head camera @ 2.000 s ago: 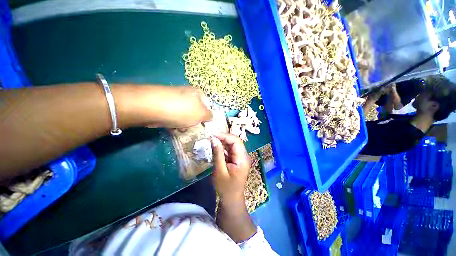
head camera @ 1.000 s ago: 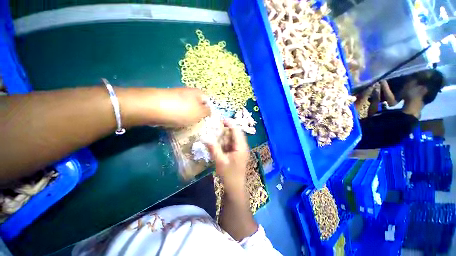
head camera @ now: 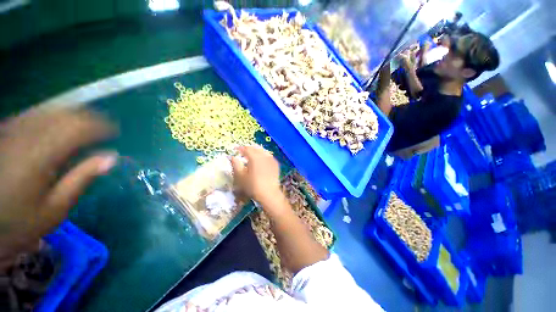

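Note:
My left hand [head camera: 58, 167] is large and blurred at the left edge, raised over the bench, with thumb and fingers apart and nothing visible between them. My right hand [head camera: 259, 175] is at the right side of the brown pad [head camera: 194, 185], fingers bent down by the lower edge of the ring heap. Its fingertips are partly hidden, so I cannot tell if it holds something. A white lump [head camera: 220, 203] lies on the pad, with clear plastic around it. The yellow-green rings [head camera: 210, 119] lie in a loose heap beyond the pad.
A long blue tray [head camera: 344, 177] heaped with tan limbs stands right of the rings. A green-rimmed bin [head camera: 314, 228] of tan parts is below the bench edge. A blue crate [head camera: 76, 262] is lower left. A person in black [head camera: 420, 119] and stacked blue crates [head camera: 442, 183] are at right.
The view has turned and shifted. My left hand has left the pad and my right hand and moved back to the left. My right hand is now alone by the pad and rings.

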